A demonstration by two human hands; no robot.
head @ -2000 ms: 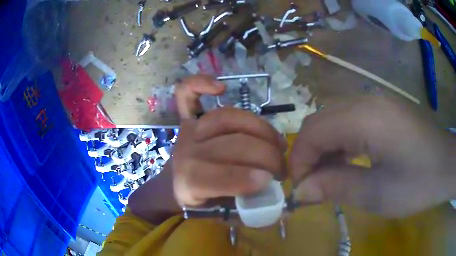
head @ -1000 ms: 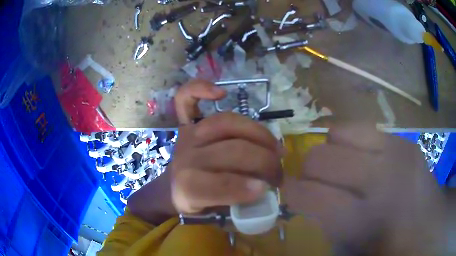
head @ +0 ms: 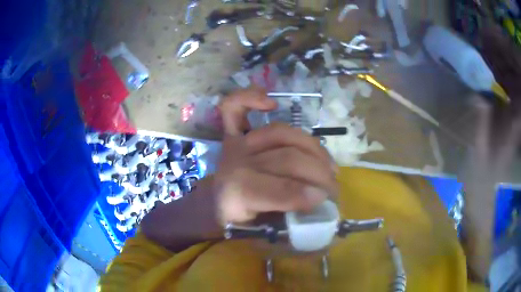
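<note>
My left hand [head: 274, 165] holds a model motorcycle over my yellow-clothed lap. Its white front piece [head: 312, 232] faces me, below my fingers. A dark-and-chrome handlebar [head: 363, 226] sticks out on both sides of it, and two thin chrome rods point down below. The rest of the model is hidden by my hand. A metal frame with a coil spring [head: 296, 113] and a black bar [head: 329, 131] show just beyond my fingers. My right hand [head: 503, 57] is a strong blur at the upper right, beside the glue bottle [head: 457, 54]; its fingers cannot be made out.
Loose lever parts [head: 260, 52] and whitish scraps [head: 348, 122] lie on the bench. A thin stick [head: 408, 106] with a yellow-orange end lies right of them. A red sheet [head: 101, 91] is at left. A blue crate [head: 34, 171] and white models [head: 140, 171] are at lower left.
My right hand has left the handlebar's right side and moved to the upper right. The view has shifted and tilted. My left hand still holds the model.
</note>
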